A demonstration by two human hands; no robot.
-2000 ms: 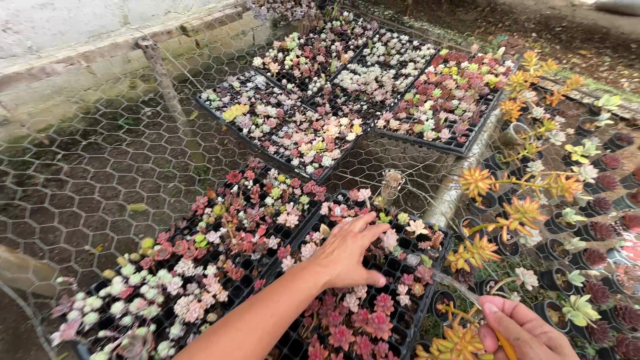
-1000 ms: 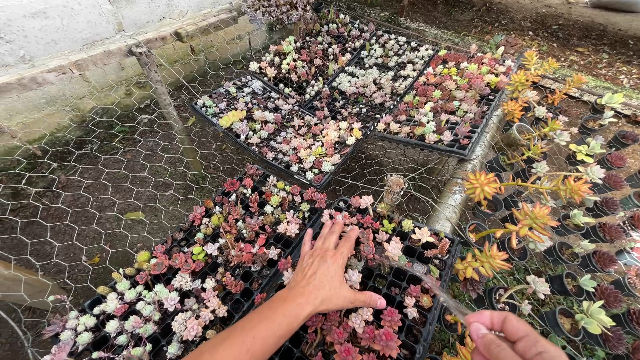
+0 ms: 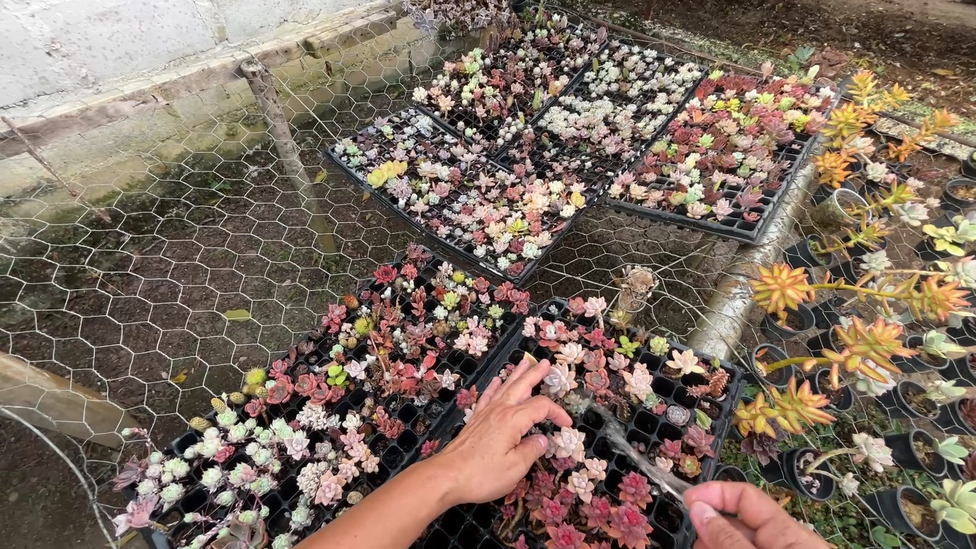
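Note:
My left hand (image 3: 496, 438) reaches over a black plastic cell tray (image 3: 728, 396) of small succulents, its fingers spread among pink rosettes (image 3: 560, 377); nothing shows held in it. My right hand (image 3: 743, 518), at the bottom edge and partly cut off, has thumb and fingers closed on a long, thin, shiny tool (image 3: 644, 461). The tool is blurred and points up and left over the tray's cells, its tip near the plants beside my left fingers. Its exact kind is unclear. Several cells of this tray are without plants. Red rosettes (image 3: 564, 511) fill the tray's lower part.
Another succulent tray (image 3: 396, 366) adjoins on the left. More trays (image 3: 518, 267) lie farther back on hexagonal wire mesh (image 3: 152, 282). A pole (image 3: 724, 313) runs along the right, beside small black pots (image 3: 812, 473) and orange-tipped succulents (image 3: 869, 351). A wall (image 3: 114, 46) stands back left.
My left hand has shifted from the tray's upper plants toward its left side, its fingers drawing closer together. My right hand stays at the lower right with the tool, which now reaches farther over the cells.

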